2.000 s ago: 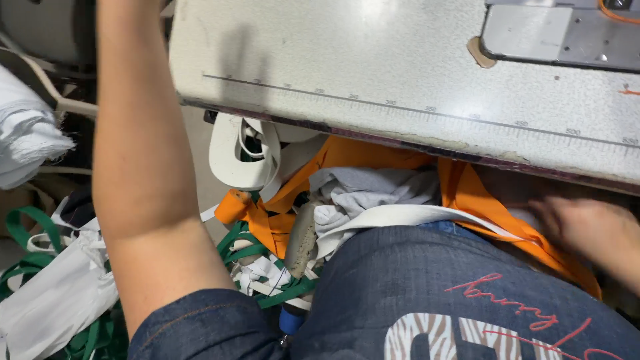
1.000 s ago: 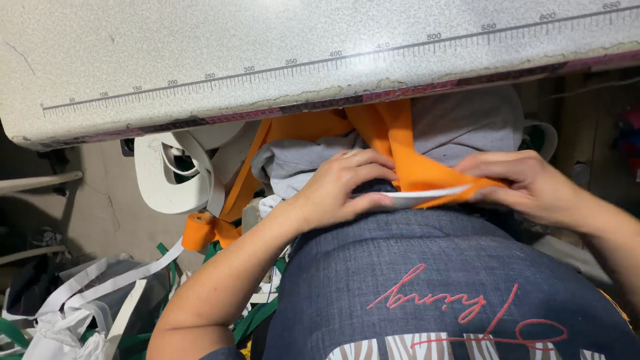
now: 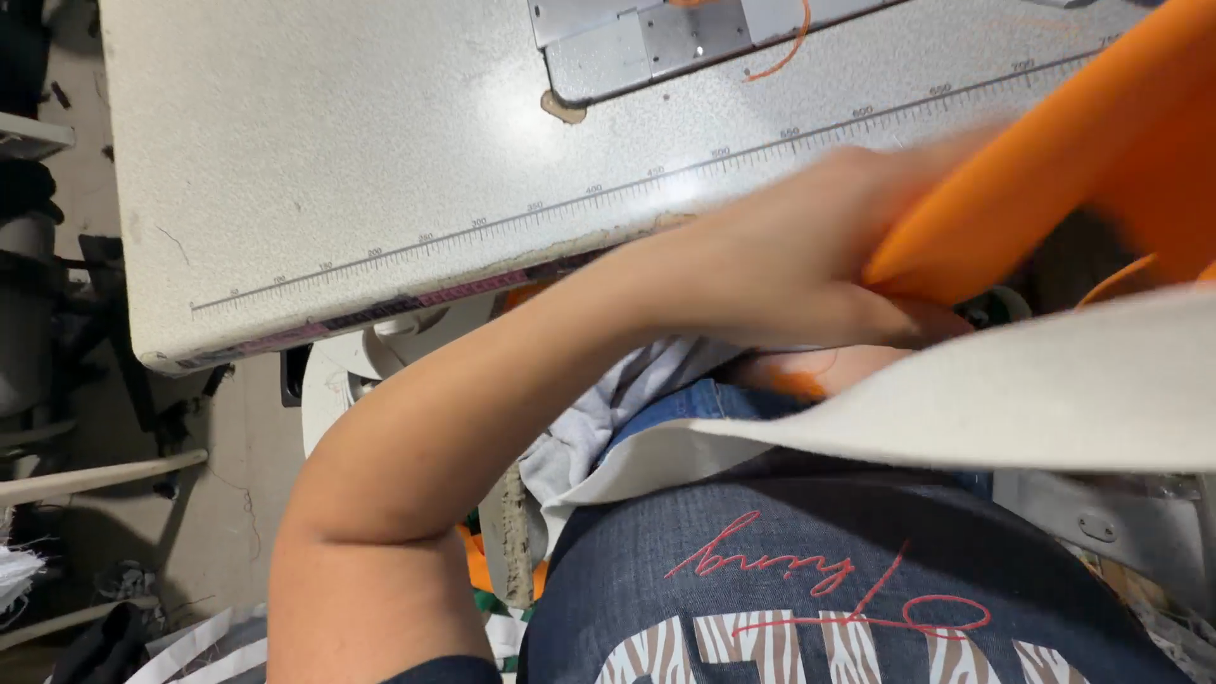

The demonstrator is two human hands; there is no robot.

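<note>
My left hand [image 3: 855, 256], blurred by motion, reaches to the right over the table's front edge and is shut on a fold of orange fabric [image 3: 1026, 199]. The fabric rises from the hand to the upper right corner. A white strap or band [image 3: 997, 389] runs from my lap across the front of my body to the right edge, below the hand. My right hand cannot be made out; the fabric and strap cover the right side. Grey cloth [image 3: 608, 399] lies on my lap under the left forearm.
The sewing table [image 3: 332, 123] has a printed ruler along its front edge. A metal machine plate [image 3: 655, 47] with orange thread [image 3: 793, 43] is set into it. White and green scraps lie low at the left, near a white plastic part [image 3: 332, 380] under the table edge.
Both hands were together at my lap on the orange fabric and white band a second ago. Now my left hand is farther right, and the fabric and band stretch up and out to the right.
</note>
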